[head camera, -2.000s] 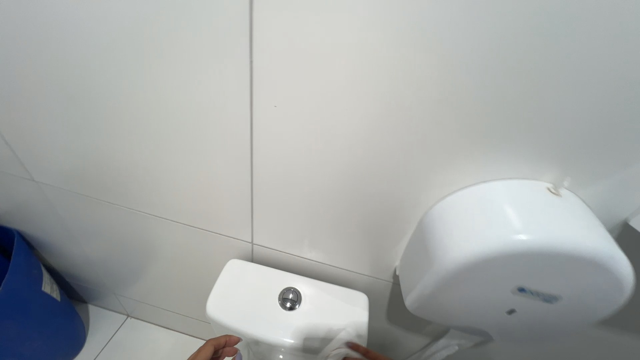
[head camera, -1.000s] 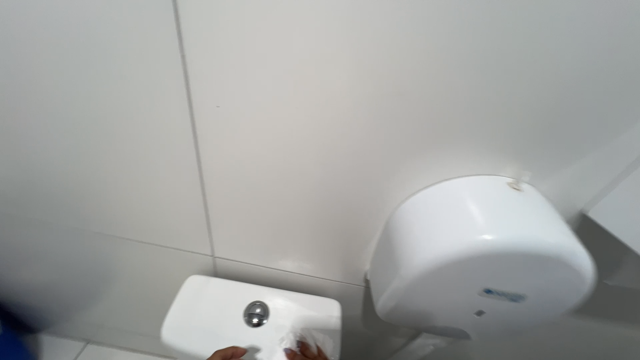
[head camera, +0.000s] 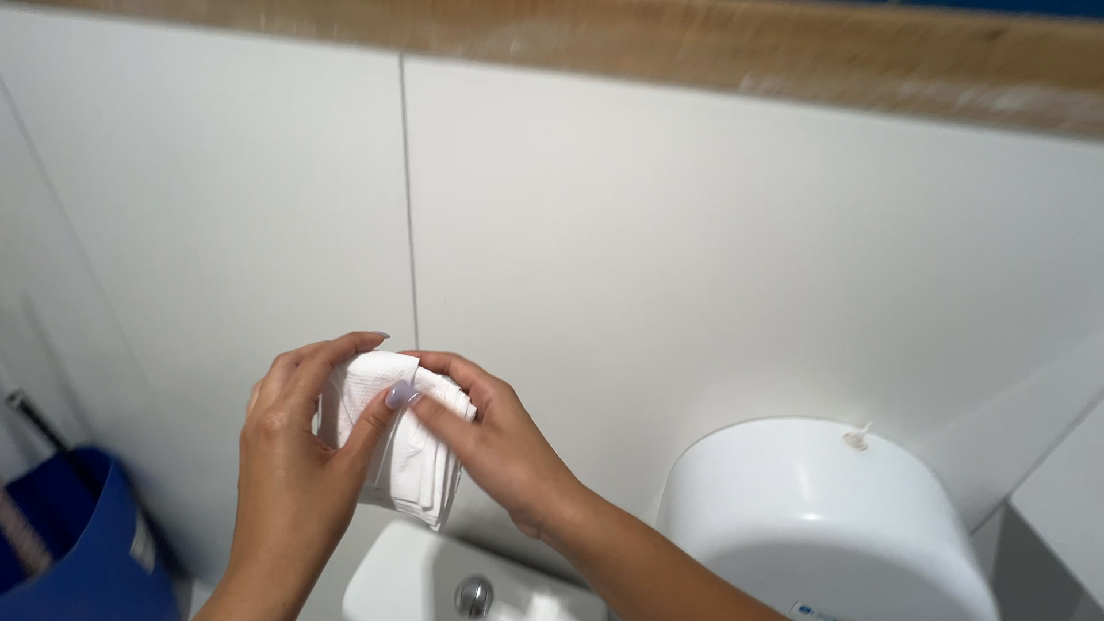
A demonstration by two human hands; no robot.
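A folded wad of white toilet paper in several layers is held up between both hands, above the toilet cistern. My left hand grips its left side, fingers behind and thumb on the front face. My right hand holds the upper right edge, its thumb touching or very near the left thumb. The cistern's round chrome flush button shows below the paper, and my right forearm passes over the cistern's right part.
A white round paper dispenser is on the wall at lower right. At lower left stands a blue bin with a dark handle-like rod at it. A wooden ledge or rail crosses the top, in front of the pale panelled wall.
Both hands have risen from the cistern top, where they were low in the frame with white paper, and now hold a folded wad above it. The view has shifted, bringing in the wooden strip.
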